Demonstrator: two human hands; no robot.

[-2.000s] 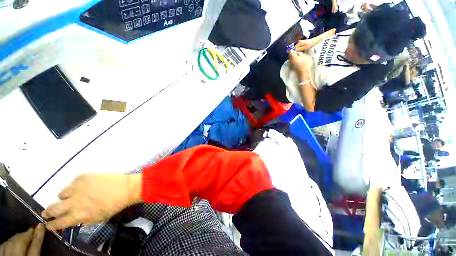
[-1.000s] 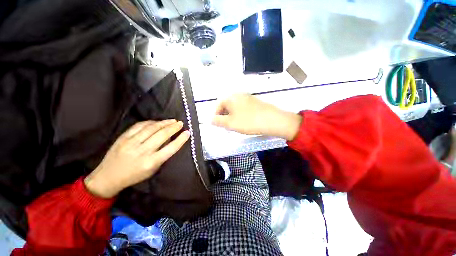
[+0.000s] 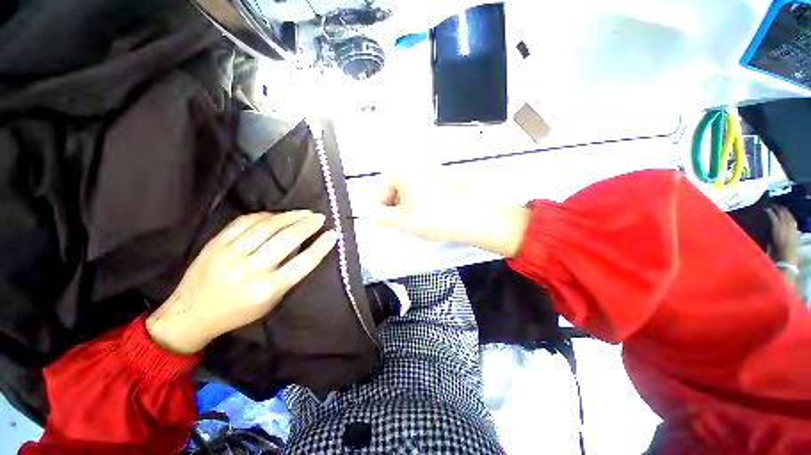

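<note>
The dark brown garment [image 3: 133, 169] fills the left side and hangs over the lap. A zipper [image 3: 333, 200] with a pale toothed line runs down its right edge. My left hand [image 3: 244, 271] lies flat on the cloth, palm down, with its fingertips touching the cloth beside the zipper. My right hand [image 3: 445, 209] is just right of the zipper, above the white table, apart from the cloth. Its fingers are curled with thumb and fingertip close together; glare hides whether anything small is between them.
Metal sewing machine parts [image 3: 356, 55] are at the top, beside a phone [image 3: 469, 67]. A tan card [image 3: 532, 123] and a tiny dark piece lie near it. Green and yellow loops [image 3: 717, 147] and a dark panel [image 3: 787, 44] are at right. Another person's hand [image 3: 782, 233] shows at the right edge.
The view has turned from the table's right side to the garment. My right hand has left the zipper edge. My left hand now lies flat. Over the last second both hands hardly moved.
</note>
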